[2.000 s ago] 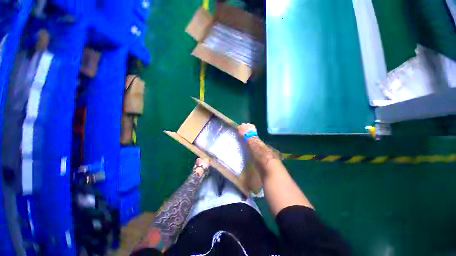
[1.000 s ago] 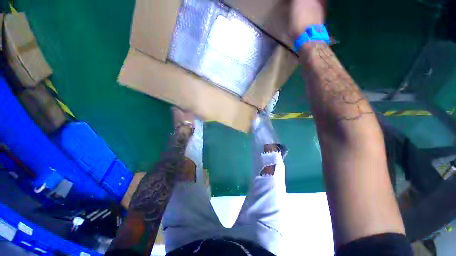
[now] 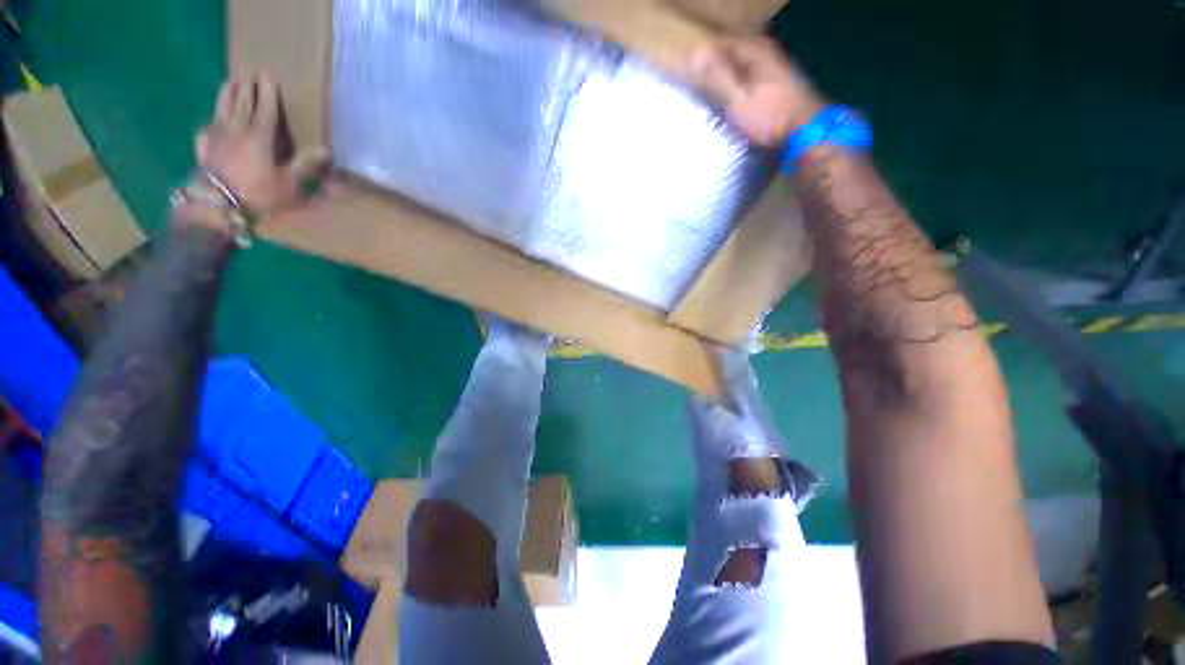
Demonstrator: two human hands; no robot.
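Note:
An open cardboard carton (image 3: 487, 266) is at the top centre, close in front of me, its flaps spread outward. Silvery, shiny wrapped flat pieces (image 3: 448, 117) lie inside it, with bright glare on the right part. My left hand (image 3: 260, 150) is on the carton's left near corner, fingers over the flap and thumb on the near edge. My right hand (image 3: 754, 88) is blurred and holds the carton's far right edge. The carton's far side is cut off by the frame's top. What the carton rests on is hidden.
Another carton (image 3: 78, 188) is on the green floor at the far left. Blue bins (image 3: 280, 448) and a rack holding black items are at the lower left. A smaller carton (image 3: 546, 533) is beside my legs. Dark metal legs (image 3: 1105, 429) stand at the right. Yellow-black tape crosses the floor.
The carton shows larger, nearer and further left. My left hand has moved from below its near flap to its left corner. My right hand has moved down slightly along the far side.

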